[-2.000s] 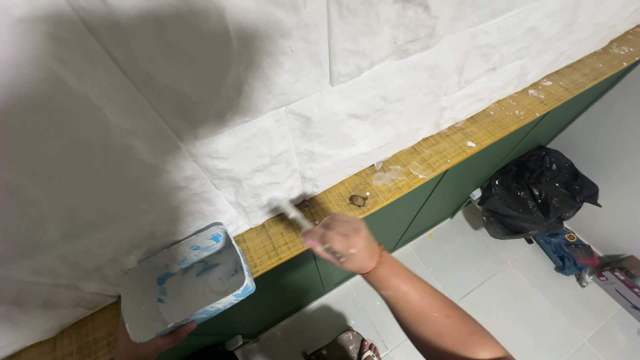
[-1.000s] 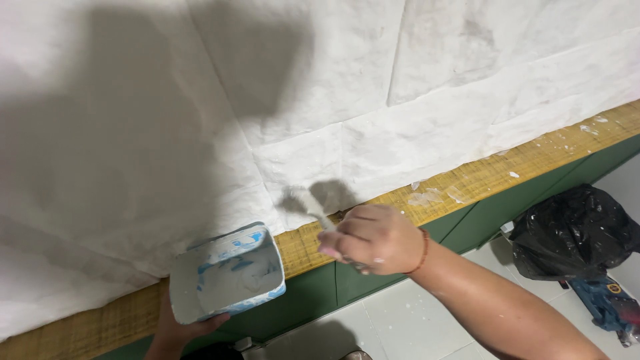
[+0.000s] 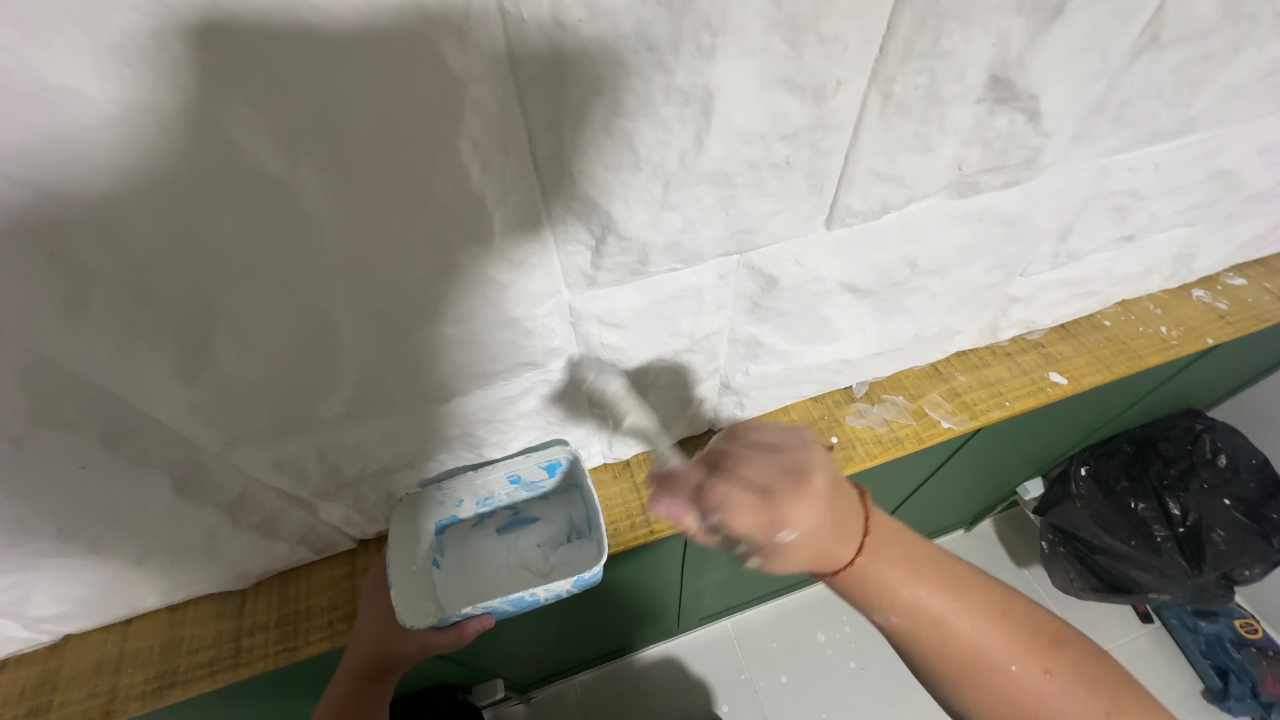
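Observation:
My right hand, with a red cord bracelet at the wrist, grips a whitish brush-like tool, blurred by motion. Its far end is at the lower part of the white, rough-textured wall, just above the wooden ledge. From below and the left side, my left hand holds a rectangular plastic tub, blue under white smears. White paint or plaster lies in the tub, which is close to the ledge. Most of the left fingers are hidden under the tub.
A yellowish wooden ledge with white splatters runs diagonally along the wall, above green cabinet fronts. On the tiled floor, at the right, are a black plastic bag and a blue item. Shadows fall across the wall.
The view has shifted left along the wall. My right hand keeps its grip on the tool near the wall's lower edge, and my left hand still holds the tub.

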